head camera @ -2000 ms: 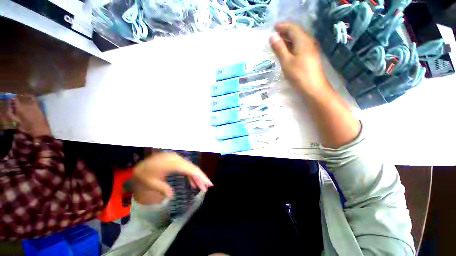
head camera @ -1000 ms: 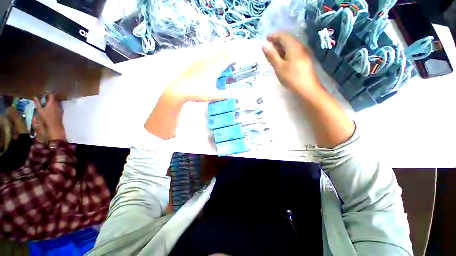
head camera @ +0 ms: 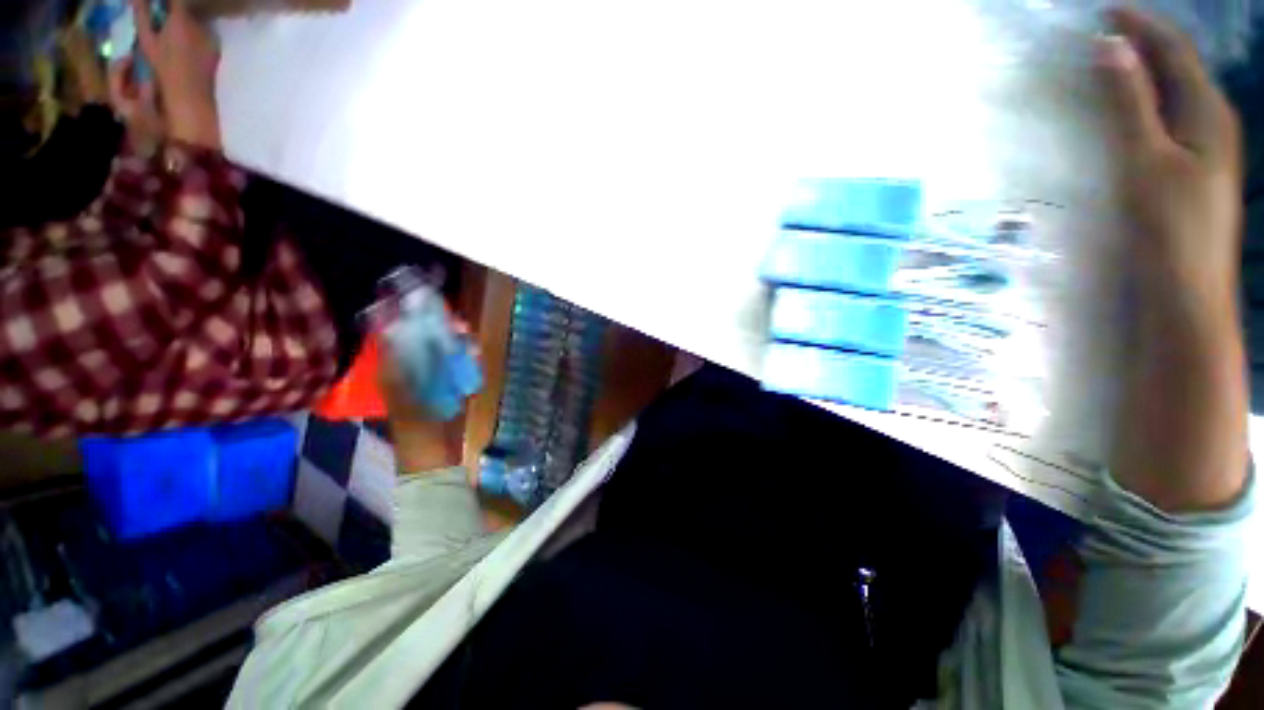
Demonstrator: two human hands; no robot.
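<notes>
My left hand (head camera: 420,395) is blurred, below the table edge at left, and holds a blue-and-clear cable pack (head camera: 441,364) beside the packing carton (head camera: 488,375). The brown carton holds rows of packs (head camera: 538,382). Several finished cable packs (head camera: 839,319) lie side by side on the white table (head camera: 555,139), blue ends left, clear ends with cable right. My right hand (head camera: 1164,111) is over the table at right, fingers curled; its fingertips are blurred, and I cannot tell whether it holds anything.
Another person's hand (head camera: 180,70) and checked sleeve (head camera: 180,305) are at the far left. A red stool (head camera: 355,386) stands behind my left hand. Blue boxes (head camera: 153,479) are at lower left, beside a checkered floor (head camera: 326,472). Blurred clear plastic (head camera: 1040,17) is at the top right.
The view has swung left and down. My left hand has gone from the table packs to beside the carton, now with a pack in it. Fewer packs lie on the table.
</notes>
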